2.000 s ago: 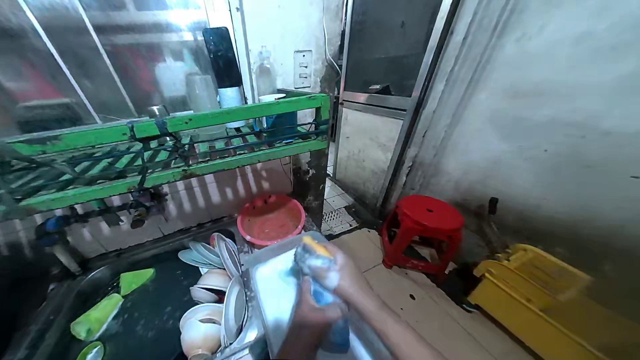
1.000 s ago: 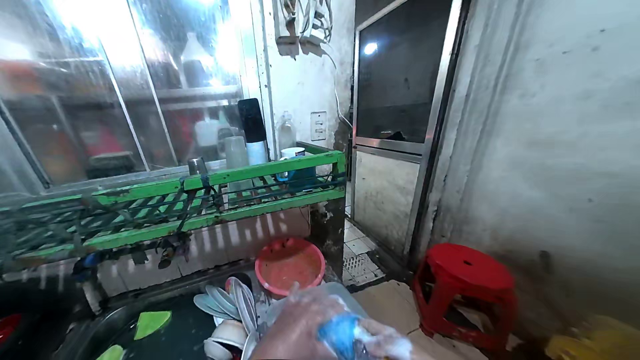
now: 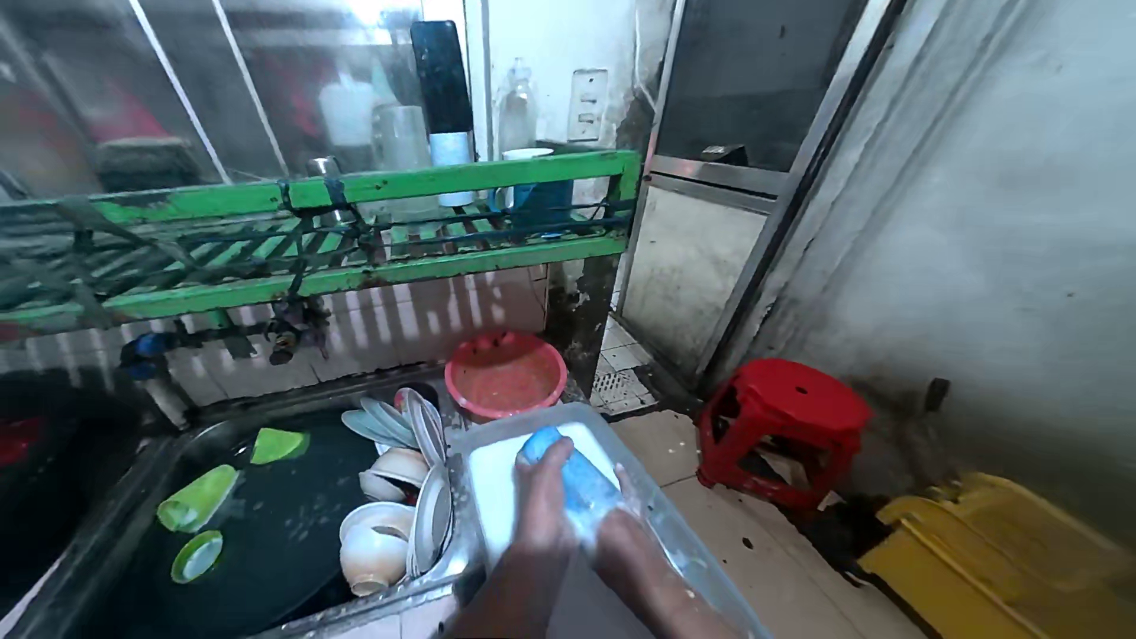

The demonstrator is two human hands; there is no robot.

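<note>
A blue cup-like thing (image 3: pixel 581 475), wet with suds, is between my two hands above a clear plastic tub (image 3: pixel 661 524) of whitish soapy water. My left hand (image 3: pixel 546 493) grips its upper left end, thumb on top. My right hand (image 3: pixel 621 532) is at its lower right end, with the fingers mostly hidden by suds and the thing itself. Left of the tub, bowls (image 3: pixel 377 541) and plates (image 3: pixel 430 519) are stacked at the sink's edge. Several green cups (image 3: pixel 200 499) lie in the dark water of the sink.
A pink-red basin (image 3: pixel 506 377) stands behind the tub. A green slatted rack (image 3: pixel 461 182) holding a mug (image 3: pixel 524 177) and glasses runs above the sink, over a tap (image 3: pixel 284 342). On the floor at right are a red plastic stool (image 3: pixel 785 417) and a yellow bin (image 3: pixel 1003 559).
The orange-yellow thing seen at my hands two seconds ago no longer shows. The blue thing, largely covered by my hands a second ago, is now more exposed. The view has shifted.
</note>
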